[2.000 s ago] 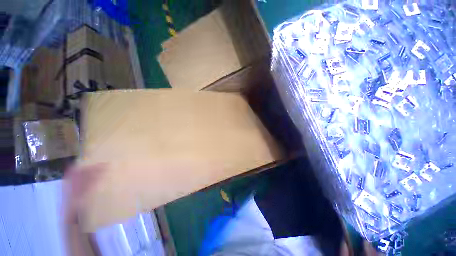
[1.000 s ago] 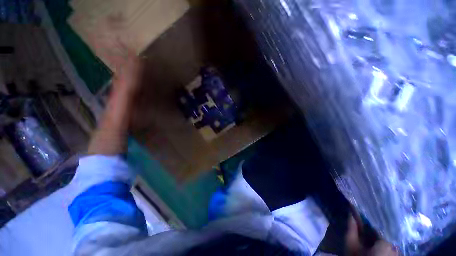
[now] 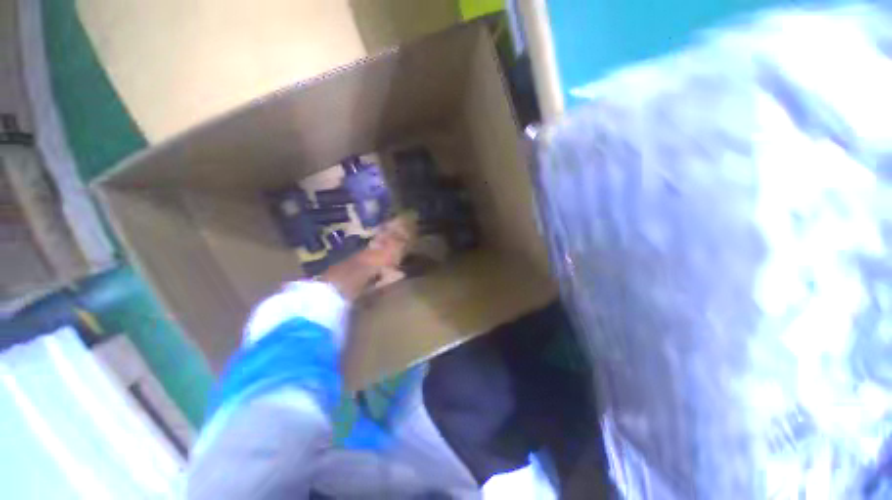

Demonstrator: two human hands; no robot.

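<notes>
A large open cardboard carton [image 3: 450, 312] stands below the bench, with several dark parts [image 3: 333, 210] on its bottom, some lighter pieces showing between them. My left hand [image 3: 377, 256] reaches down inside the carton and is at the dark parts. The hand is small and blurred, so I cannot tell whether its fingers hold anything. The sleeve is white with a blue band. My right hand is not in the picture.
The clear plastic tray stack [image 3: 685, 254], blurred, fills the right side beside the carton. A cardboard flap [image 3: 225, 54] rises at the carton's far side. White ribbed material [image 3: 73, 420] lies at the lower left. Green floor [image 3: 83, 107] shows at the left.
My left hand has moved from the cardboard flap down into the carton. The flap is folded back and the carton's inside shows. The right hand's fingers have left the lower edge of view.
</notes>
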